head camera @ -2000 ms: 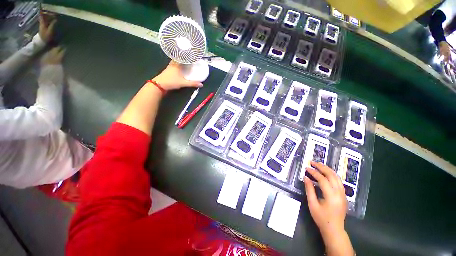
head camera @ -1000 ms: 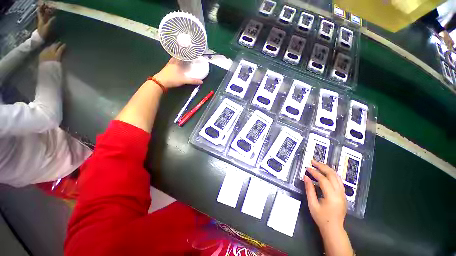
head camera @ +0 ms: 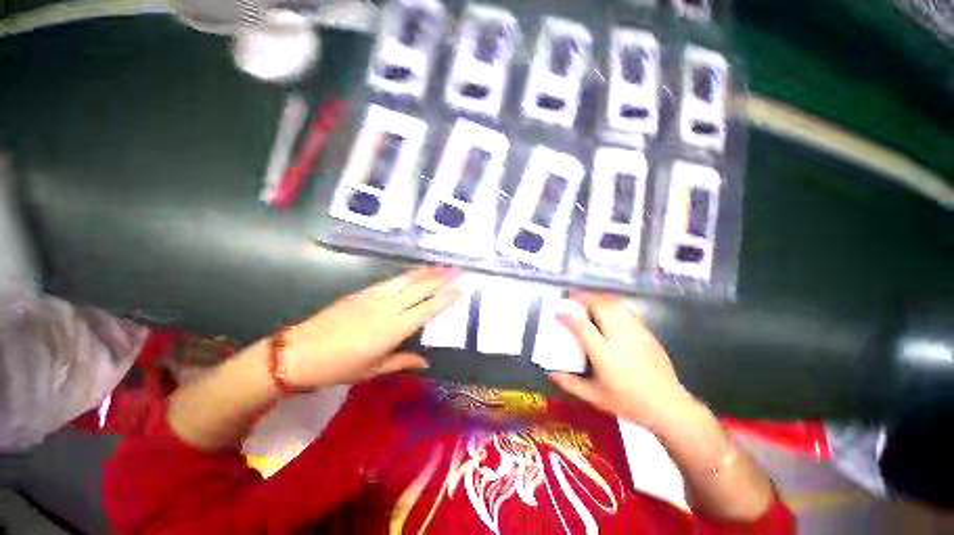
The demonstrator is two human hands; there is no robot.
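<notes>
Three flat white slips (head camera: 503, 319) lie side by side on the dark green bench below the tray. My left hand (head camera: 366, 322) reaches over the left slip, palm down, fingers at its upper part; whether it grips it I cannot tell. My right hand (head camera: 617, 350) lies at the right slip with its fingers over its right edge; a grip on it cannot be made out. Above them is the clear blister tray (head camera: 439, 257) with two rows of white-rimmed phones (head camera: 542, 211), backs up, dark oval at the near end. The picture is blurred.
The white fan base (head camera: 275, 47) is at the upper left, with the fan grille cut off by the top edge. A white pen (head camera: 285, 148) and a red pen (head camera: 311, 153) lie left of the tray. A person's pale sleeve (head camera: 63, 355) is at the left edge.
The view has tilted down, so the tray sits higher in the picture. My left hand has left the fan base and come to the slips. My right hand has moved from the tray's near row to the slips.
</notes>
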